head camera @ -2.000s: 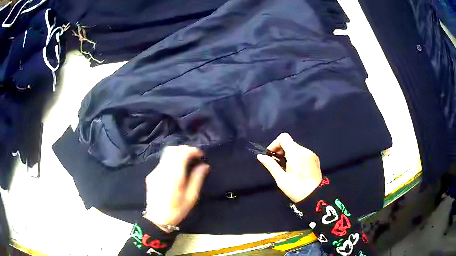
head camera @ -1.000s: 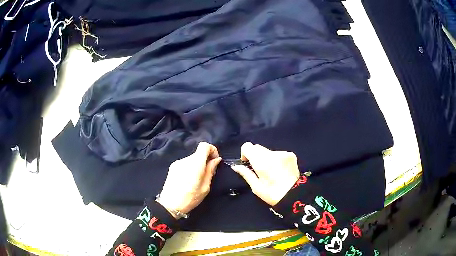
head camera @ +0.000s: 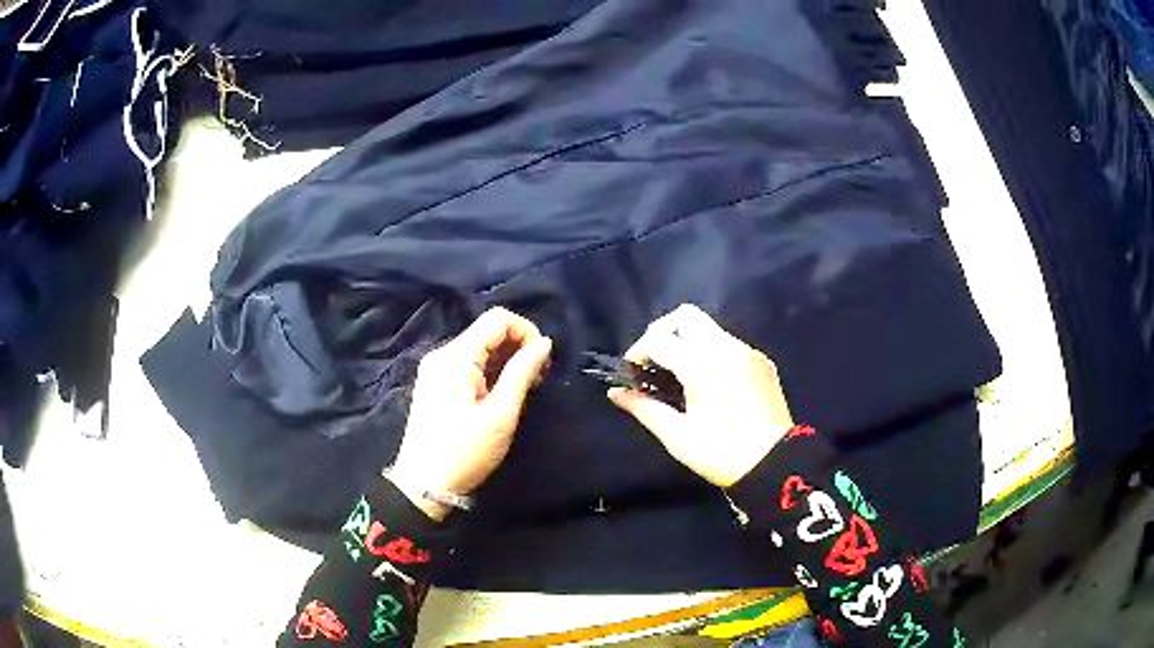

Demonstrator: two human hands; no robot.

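A dark navy jacket lies spread in front of me, its shiny wrinkled lining [head camera: 709, 190] at the top and a flat matte facing [head camera: 810, 468] nearer me. A small pale inside button [head camera: 601, 505] shows on the matte cloth. My right hand [head camera: 711, 392] holds small dark thread snips [head camera: 611, 371], with the blades pointing left. My left hand [head camera: 468, 403] is just left of the blade tips, over the edge between lining and facing. Its thumb and forefinger are pinched close together; I cannot tell whether a thread or cloth is between them.
Other navy garments lie at the far left [head camera: 63, 228] and along the right [head camera: 1012, 152]. White loops [head camera: 149, 114] and a tan thread tangle [head camera: 230, 95] lie at the upper left. The white table [head camera: 272, 557] has a curved yellow and green edge near me.
Over the last second both hands have moved a little farther up the jacket. They met at the snips' tips before and are now slightly apart, with the right hand shifted right.
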